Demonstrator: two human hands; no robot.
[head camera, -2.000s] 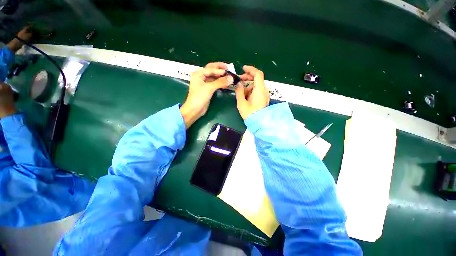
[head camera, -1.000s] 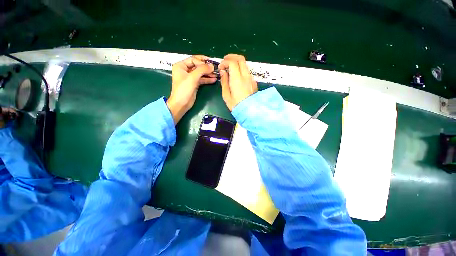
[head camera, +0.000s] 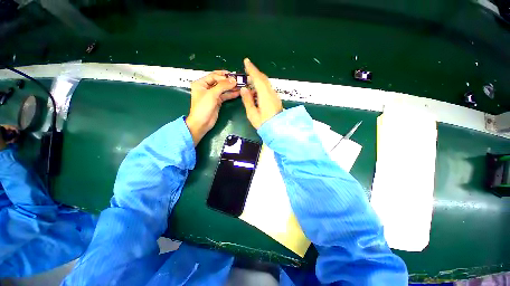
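A small black electronic unit (head camera: 241, 80) with a silvery-white face is held above the white rail (head camera: 321, 93). My left hand (head camera: 208, 101) pinches it from the left between thumb and fingers. My right hand (head camera: 261, 96) is at the unit's right side, its index finger raised away and its thumb near the unit's lower right corner. The right fingers are apart; whether the thumb touches the unit I cannot tell. Dark specks lie along the rail by my right hand.
A smartphone (head camera: 234, 176) lies left of paper sheets (head camera: 269, 193) under my right forearm. Tweezers (head camera: 347, 136) lie on the papers. A long white sheet (head camera: 405, 181) is at right. Other units (head camera: 363, 75) sit on the green belt (head camera: 313, 33). Another person's blue sleeve (head camera: 33, 223) is at left.
Since one second ago, my right fingers have opened away from the unit, showing its pale face. Earlier, both hands were further right, with a white piece at the left fingers.
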